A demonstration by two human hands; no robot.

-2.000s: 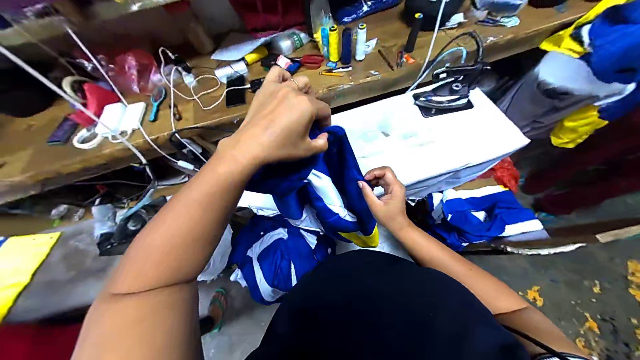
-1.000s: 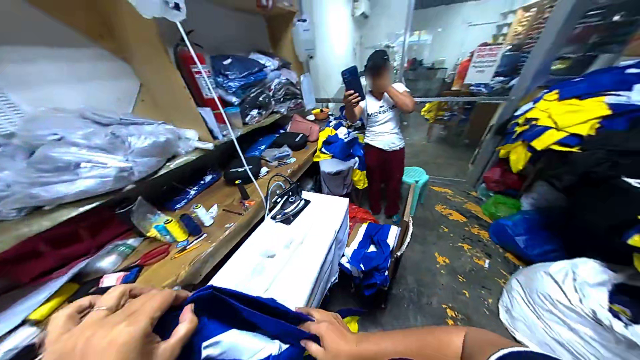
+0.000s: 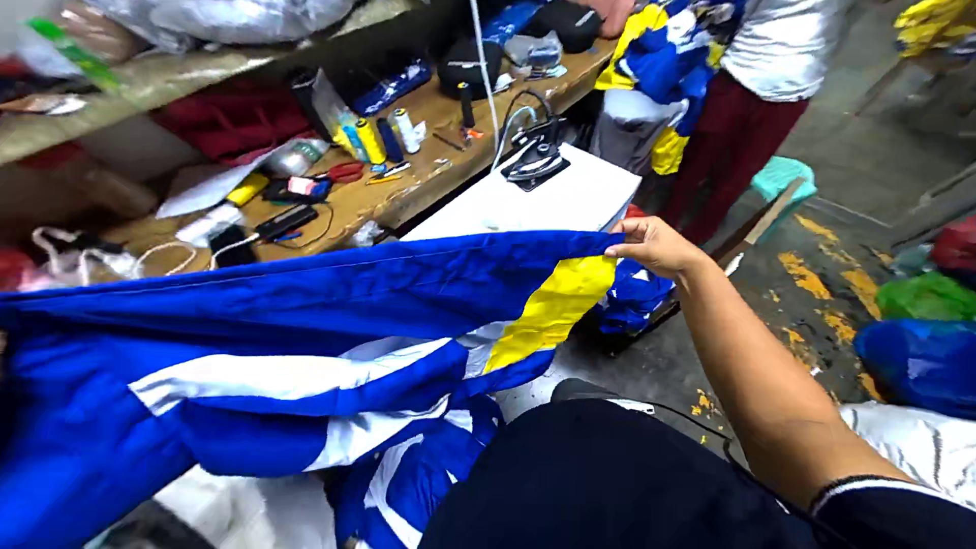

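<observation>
A blue garment with white and yellow panels [image 3: 427, 286] is stretched across the view, its long hemmed edge uppermost. My right hand [image 3: 648, 244] pinches the right end of that edge between thumb and fingers, beside the yellow panel. At the far left edge only a dark sliver shows where the cloth runs out of view; my left hand cannot be made out. Behind the garment, an electric iron [image 3: 536, 162] rests on a dark pad on the white-covered ironing board [image 3: 496, 202]. More blue and white cloth [image 3: 404, 480] lies bunched below.
A wooden workbench [image 3: 412, 171] carries thread spools [image 3: 370, 141], red-handled scissors [image 3: 345, 172], cables and a black cap [image 3: 469, 69]. A person in maroon trousers [image 3: 713, 145] stands beyond the board, near a turquoise stool [image 3: 785, 179]. Sacks and bundles lie on the floor at right.
The garment, bunched between both hands before, is now spread out wide. My left hand has left clear view. The camera view has swung strongly between frames.
</observation>
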